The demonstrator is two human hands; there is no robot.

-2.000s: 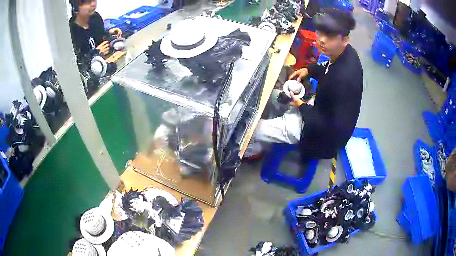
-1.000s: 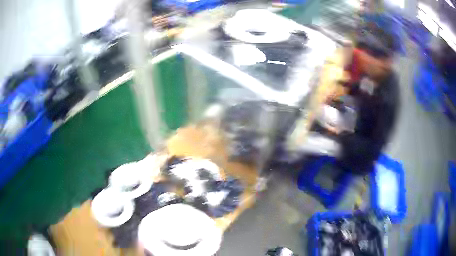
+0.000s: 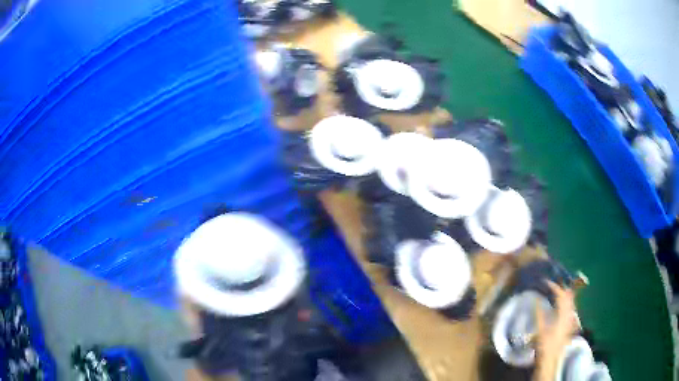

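A black figure with a white brimmed hat (image 3: 240, 262) is in front of me at lower left. A little skin of my left hand (image 3: 193, 321) shows at its left edge, under the brim; the hat and black body hide the rest. My right hand (image 3: 558, 324) is at lower right over the bench, blurred, its fingers across the brim of another hatted figure (image 3: 519, 329). Whether they grip it is unclear. A small pale and orange tip (image 3: 581, 278) shows beside these fingers. Several more hatted figures (image 3: 449, 178) lie close together on the tan bench (image 3: 424, 327).
Stacked blue crates (image 3: 134, 126) fill the left, against the bench. The green belt (image 3: 595, 298) runs along the bench's far side. Beyond it stands a blue crate (image 3: 588, 126) of figures. More crated figures (image 3: 18, 327) show at lower left above grey floor (image 3: 97, 298).
The view has swung from the clear box and seated worker to the blue crate stack and the figures on the bench. My right hand has come into view; the hatted figure has shifted slightly left and up.
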